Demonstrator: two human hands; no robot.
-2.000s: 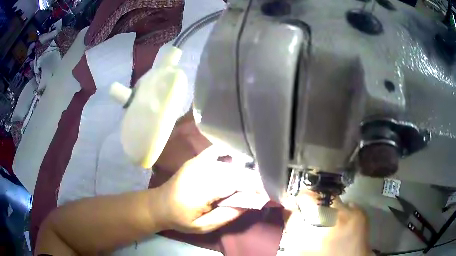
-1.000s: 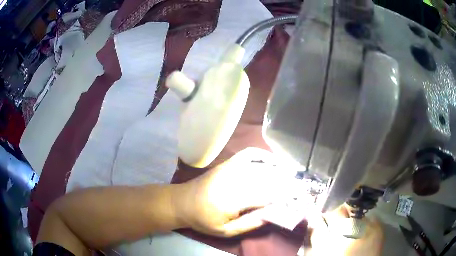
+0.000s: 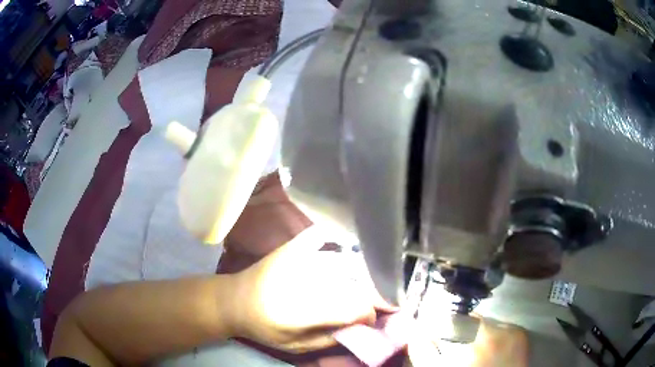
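Maroon cloth point(image 3: 253, 233) with white backing point(image 3: 154, 215) lies on the table under the sewing machine head point(image 3: 460, 143). My left hand point(image 3: 305, 294) lies on the work just left of the needle area, washed out by glare, with the fingers bent over the maroon cloth. A small pink-looking flap point(image 3: 370, 342) shows at its fingertips. My right hand point(image 3: 503, 345) is at the bottom, right of the needle area, partly hidden behind the machine parts and cut off by the lower edge; its fingers and what they touch are lost in glare.
A cream work lamp point(image 3: 228, 172) hangs on a bent metal neck above my left forearm. Open dark snips point(image 3: 597, 342) lie on the table at the lower right. Speckled tweed point(image 3: 215, 25) lies at the top left. A dark round knob point(image 3: 533, 252) sits low on the machine.
The view has swung, so the machine and lamp stand further left than one second ago. My left fingers have closed in, and the pale flap beside them sits lower in the picture.
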